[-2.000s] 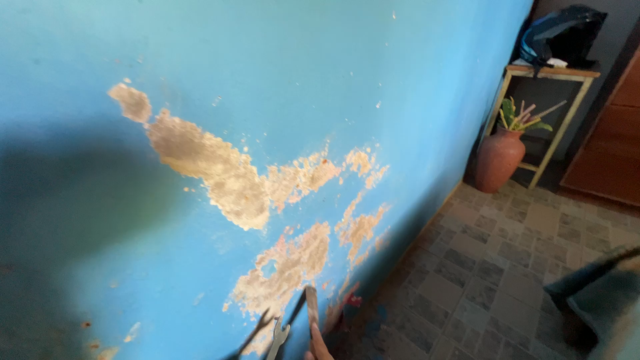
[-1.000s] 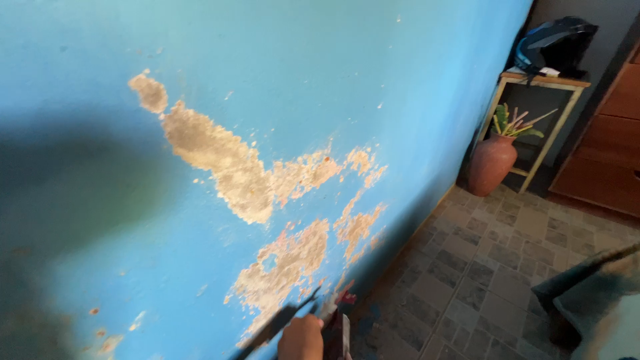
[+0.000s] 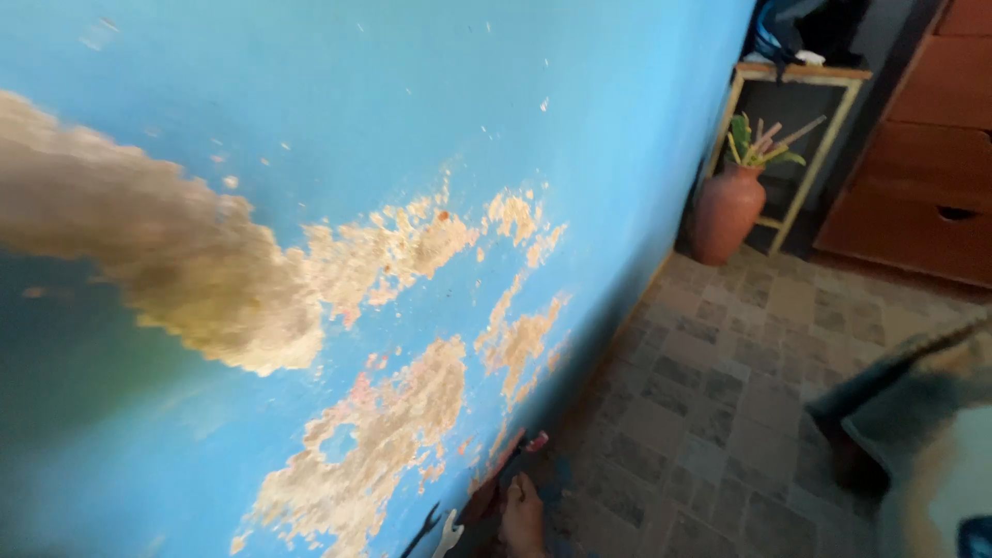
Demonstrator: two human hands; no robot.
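Observation:
A blue wall (image 3: 620, 116) with large patches of peeled paint and bare plaster (image 3: 387, 434) fills the left and centre. At the bottom centre is one hand, seemingly my right hand (image 3: 523, 511), low beside the wall with its fingers curled. Whether it grips anything is unclear, though a dark narrow shape lies just beyond the fingertips. Left of it, the pale open jaw of a wrench (image 3: 449, 533) rises from the bottom edge; its handle is out of frame. The wrench's dark shadow falls on the wall. My left hand is not seen.
A small red thing (image 3: 536, 442) lies by the foot of the wall. Patterned tiles cover the floor (image 3: 713, 403). A clay vase (image 3: 728, 213) with plants stands by a small table (image 3: 806, 74), near a reddish-brown wooden drawer unit (image 3: 922, 170). A blurred draped object (image 3: 899, 418) is at right.
The hand has moved right along the foot of the wall. The wrench jaw shows left of it, as two seconds ago. The view has moved closer to the peeled patches.

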